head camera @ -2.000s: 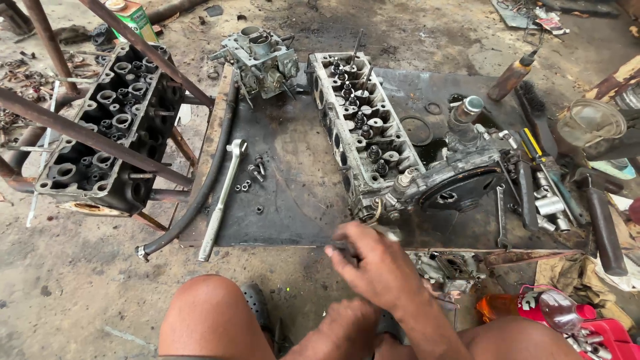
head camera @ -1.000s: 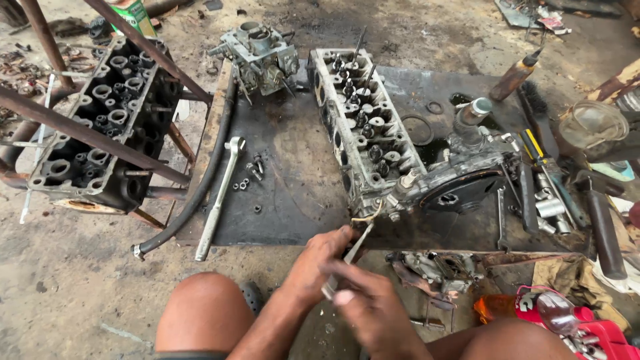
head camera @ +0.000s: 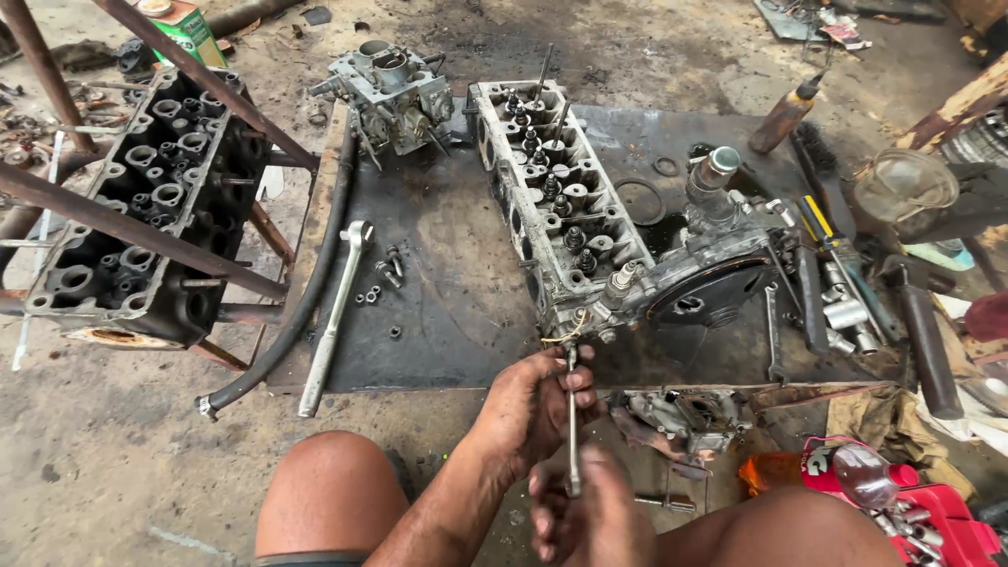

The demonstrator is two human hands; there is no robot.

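A slim metal wrench (head camera: 574, 425) points away from me, its far end at the near end of an aluminium cylinder head (head camera: 563, 189), just below a spark plug (head camera: 622, 282). My left hand (head camera: 531, 409) has its fingers curled around the far part of the wrench. Blurred, my right hand (head camera: 591, 508) is at the wrench's near end; its exact hold is unclear. A round black pulley or cover (head camera: 709, 295) adjoins the head on the right. Beneath the hands lies a dirty metal part with ports (head camera: 693, 417).
A ratchet handle (head camera: 337, 319) and small bolts (head camera: 390, 268) lie on the dark board (head camera: 449, 339). A carburetor (head camera: 394, 98) stands behind, and another cylinder head (head camera: 150, 197) rests in a rusty frame at left. A combination wrench (head camera: 773, 335), sockets (head camera: 846, 313) and bottles lie right.
My hands have come together at the head's near end, and the wrench now reaches it. Two seconds ago my left hand was low, near my lap.
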